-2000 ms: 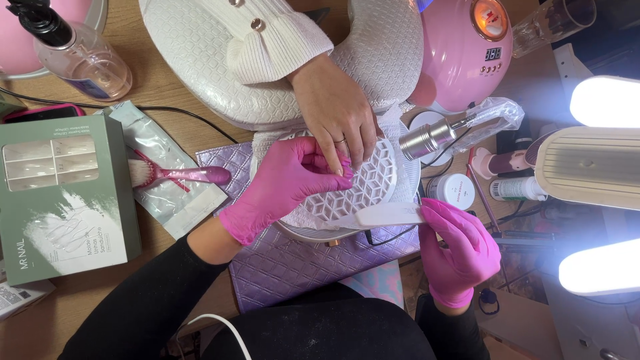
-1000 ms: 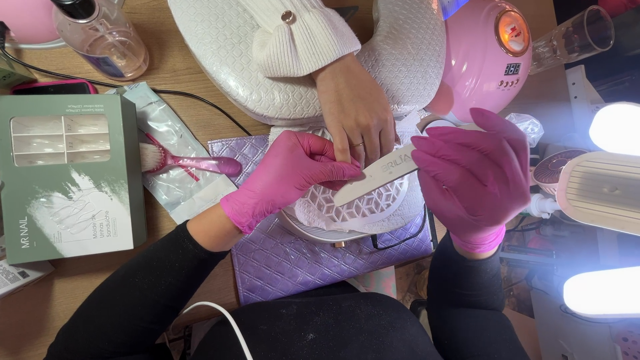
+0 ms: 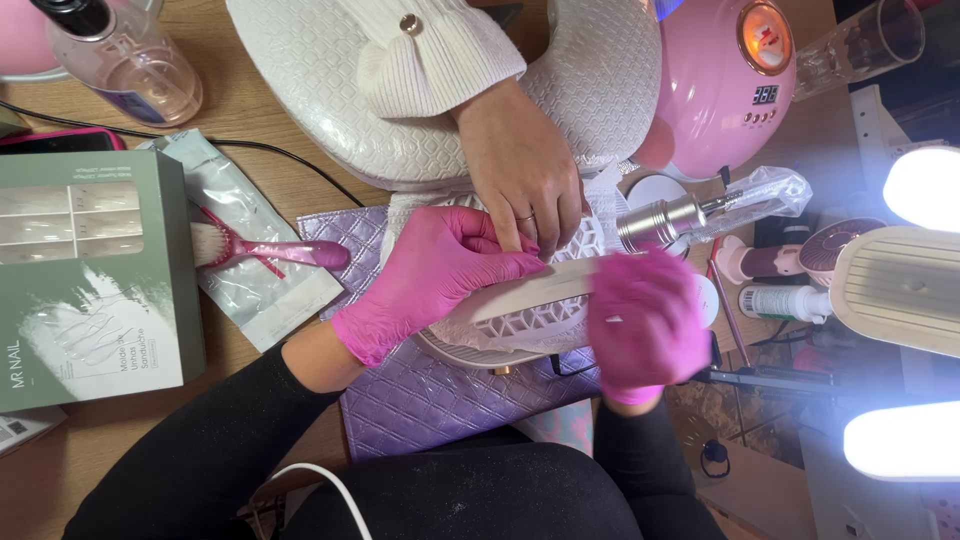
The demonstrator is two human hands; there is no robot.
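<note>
My left hand (image 3: 450, 274), in a pink glove, pinches a fingertip of another person's hand (image 3: 525, 161), which wears a ring and a white knit cuff. In my right hand (image 3: 649, 322), also gloved in pink and blurred, is a pale nail file (image 3: 544, 283). The file lies across, just under the pinched fingertip; whether it touches the nail cannot be told. Below both hands is a nail dust collector with a white patterned grille (image 3: 525, 321), with white tissue around it, on a purple quilted mat (image 3: 420, 405).
A white padded armrest (image 3: 360, 127) supports the person's forearm. To the right are a pink nail lamp (image 3: 720, 82), a silver electric nail drill (image 3: 660, 223) and bright lights. A green box (image 3: 169, 300), a pink-handled brush (image 3: 300, 253) and a pump bottle (image 3: 142, 75) stand left.
My right hand has moved the file about near the held finger, turning it from a slant one second ago to nearly level. My left hand keeps its pinch.
</note>
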